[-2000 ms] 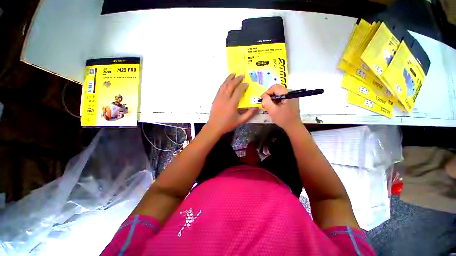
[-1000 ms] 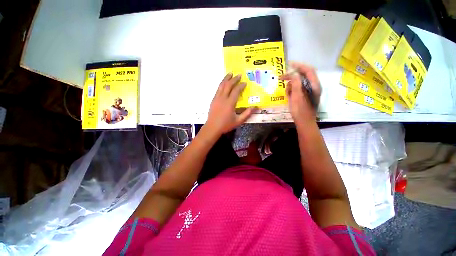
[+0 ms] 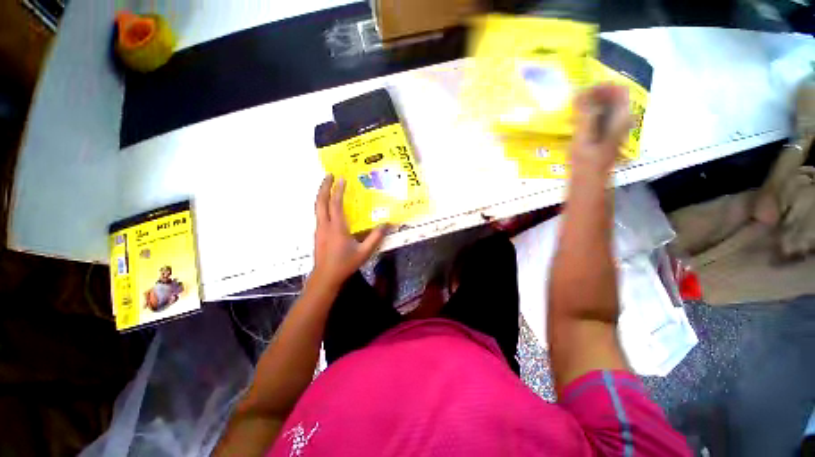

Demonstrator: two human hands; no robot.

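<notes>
A yellow flat retail box (image 3: 384,178) with black flaps lies on the white table. My left hand (image 3: 338,243) rests on its lower left edge with fingers apart. My right hand (image 3: 603,120) is at the right, blurred, on a yellow box (image 3: 527,76) that is also blurred and lifted or sliding over the fanned stack (image 3: 638,100). A dark thing, perhaps the marker pen, shows at my right hand, too blurred to be sure. Another yellow box (image 3: 156,277) with a figure picture lies alone at the table's left front edge.
A yellow and orange round object (image 3: 146,42) stands at the far left. A black strip (image 3: 241,76) runs along the back, with a clear plastic tray (image 3: 353,37) and a brown carton (image 3: 424,13). Plastic bags hang below the table. Part of another person (image 3: 791,196) shows at the right.
My right hand has moved right, from the middle box to the stack, where a yellow box is now in motion. My left hand stays at the middle box. The view has turned and shifted.
</notes>
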